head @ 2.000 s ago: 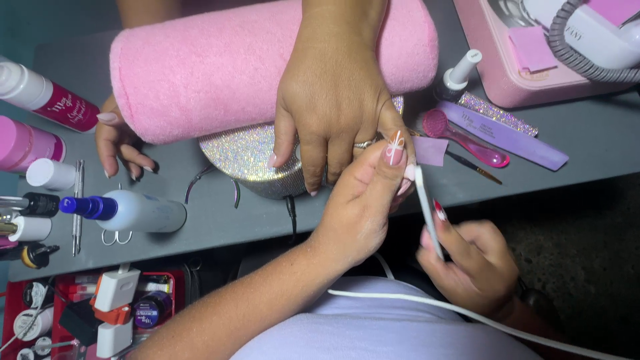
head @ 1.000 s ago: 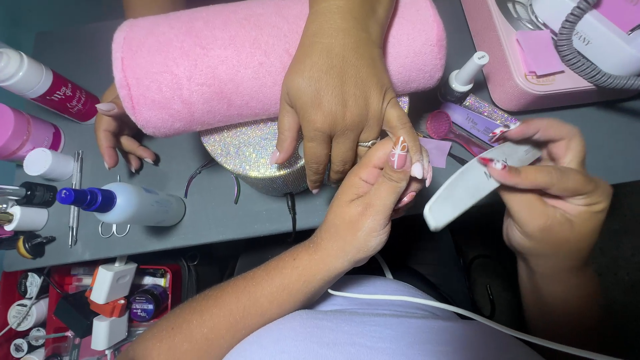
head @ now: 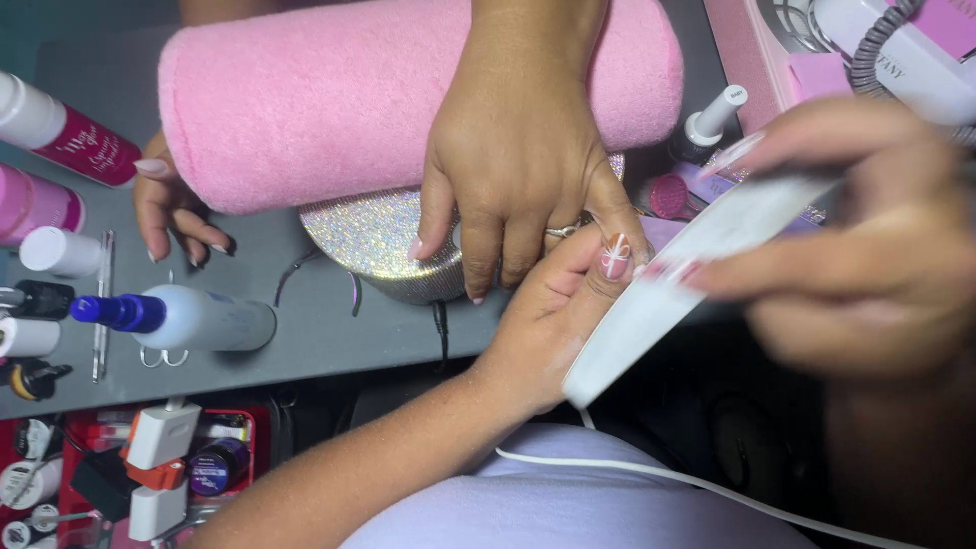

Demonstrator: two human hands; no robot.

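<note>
My left hand [head: 564, 313] grips a finger of another person's hand [head: 526, 145], which rests over a pink towel roll [head: 328, 107] and a glittery round nail lamp [head: 381, 229]. My right hand [head: 862, 252], blurred, holds a white nail file [head: 640, 328] slantwise beside that finger's nail; exact contact cannot be told. The person's other hand [head: 179, 206] lies past the roll's left end. My left thumbnail bears a white bow design.
A spray bottle with a blue top [head: 206, 316], scissors [head: 164, 357] and a metal tool [head: 103, 305] lie at left. A polish bottle [head: 705, 126] and a pink brush [head: 667, 196] are at right. Below left stands a red tray [head: 255, 427]; a white cable [head: 686, 480] crosses my lap.
From the lower right, my right hand has moved up with the file, which now lies across the finger my left hand holds. The left hand's grip looks much the same.
</note>
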